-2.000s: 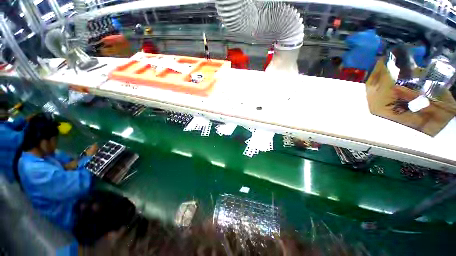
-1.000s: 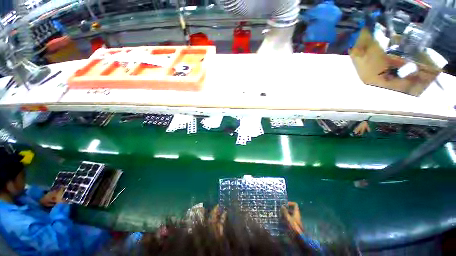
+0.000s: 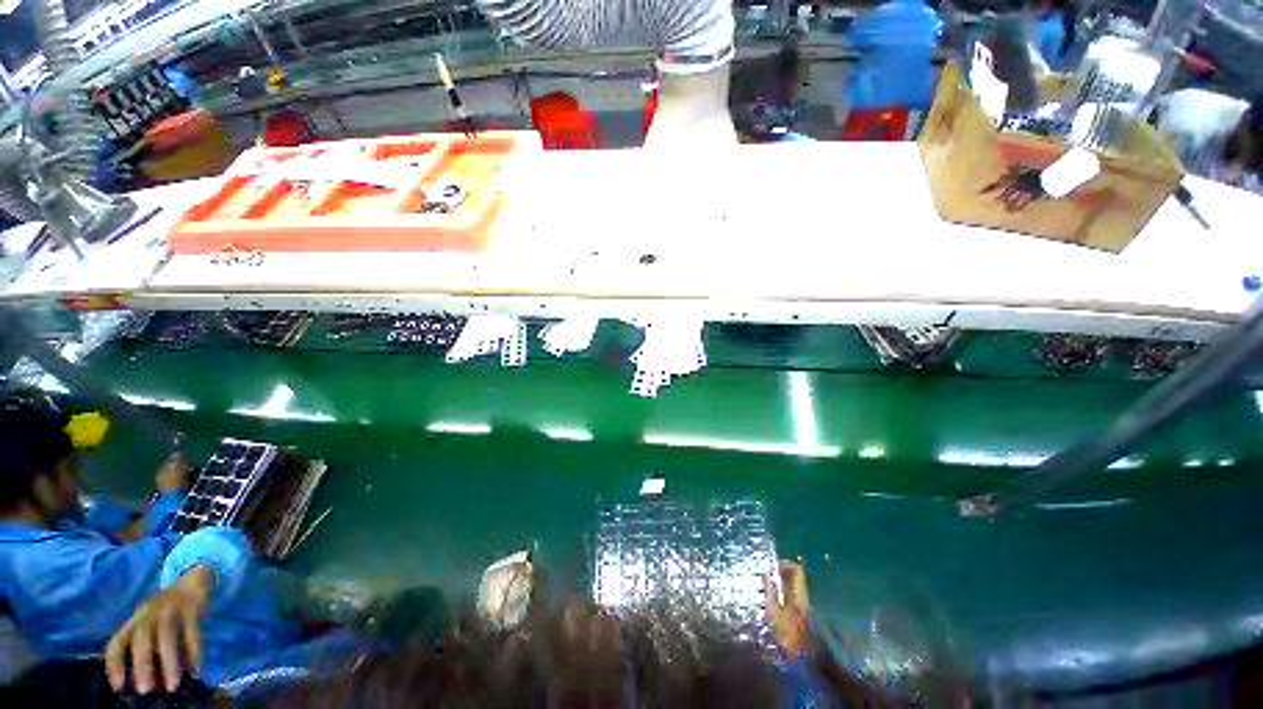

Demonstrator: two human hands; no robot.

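Observation:
A clear tray with many small square pockets [image 3: 679, 554] lies on the green bench in front of me. My right hand [image 3: 790, 609] is at its right edge, with fingers on the rim. Hair across the bottom of the picture hides the tray's near edge. No hand shows at its left edge, and I cannot make out my left hand. A small white label [image 3: 652, 486] lies just beyond the tray's far edge. A pale, soft-edged packet [image 3: 507, 589] lies to its left.
A worker in blue [image 3: 69, 568] sits at the left by a dark-celled tray [image 3: 226, 485]. Another hand [image 3: 164, 640], seemingly a neighbour's, shows at lower left. White perforated sheets [image 3: 668, 356] lie across the bench. The overhead shelf [image 3: 776, 229] holds an orange tray [image 3: 339, 233] and a cardboard box [image 3: 1060, 208].
The view has swung. A second ago, hands were at both sides of the tray; now only the right one shows. A gap now shows between label and tray. The lower-left hand has appeared.

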